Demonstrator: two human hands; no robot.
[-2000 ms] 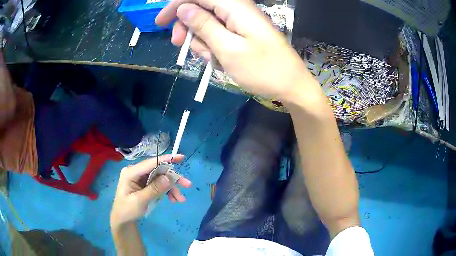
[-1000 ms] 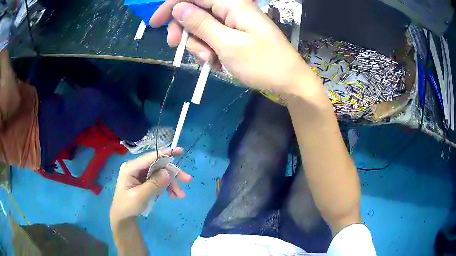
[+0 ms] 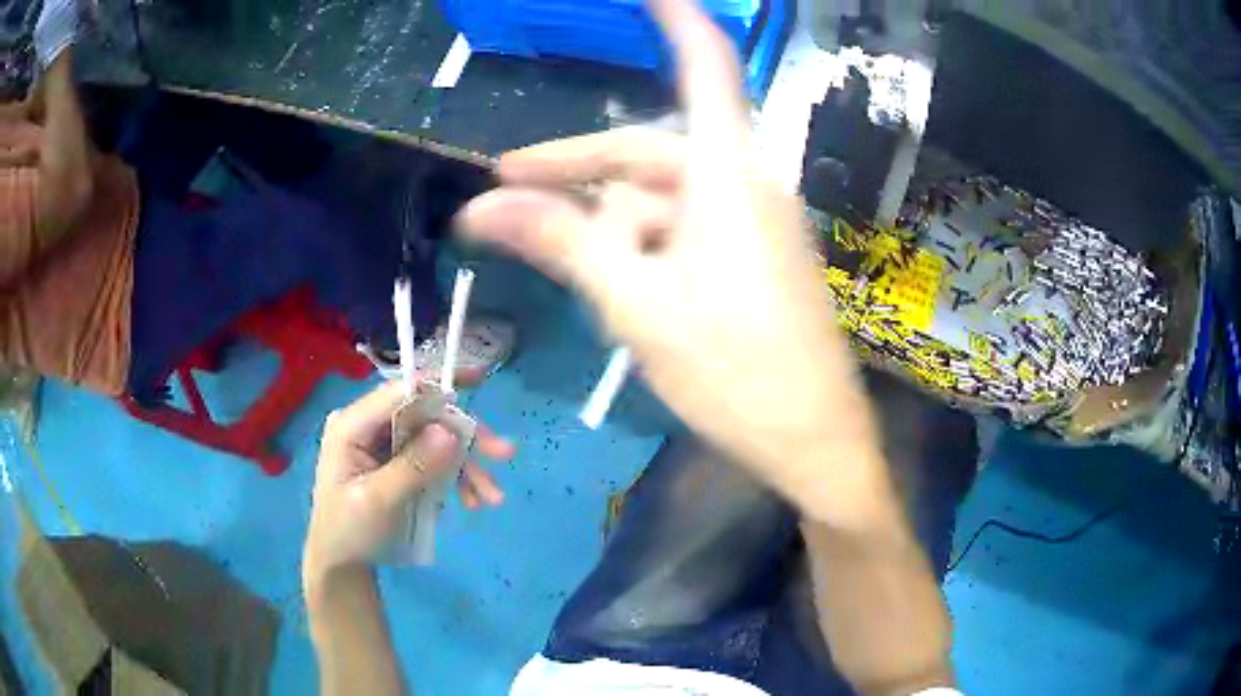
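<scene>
My left hand (image 3: 395,469) is at the lower left, thumb and fingers closed on a flat greyish-white piece (image 3: 422,524). Two narrow white sleeves (image 3: 404,326) (image 3: 459,326) stand up above its fingertips, side by side and apart. A thin dark lead shows faintly above the left sleeve. My right hand (image 3: 653,224) is raised at the centre, blurred, with thumb and forefinger apart. A short white sleeve (image 3: 606,388) sticks out below its palm; its upper end is hidden behind the hand, which appears to hold it.
A parts tray (image 3: 1089,415) at the right holds a heap of small silver bits and yellow pieces (image 3: 905,286). A blue bin (image 3: 578,30) and a white strip (image 3: 452,61) lie on the dark bench. Another person's arm (image 3: 61,150) and a red stool (image 3: 252,394) are at the left.
My right hand has moved right and down, and its thumb and forefinger have parted. The white sleeve at its fingertips is gone from there. My left hand's two sleeves now stand side by side.
</scene>
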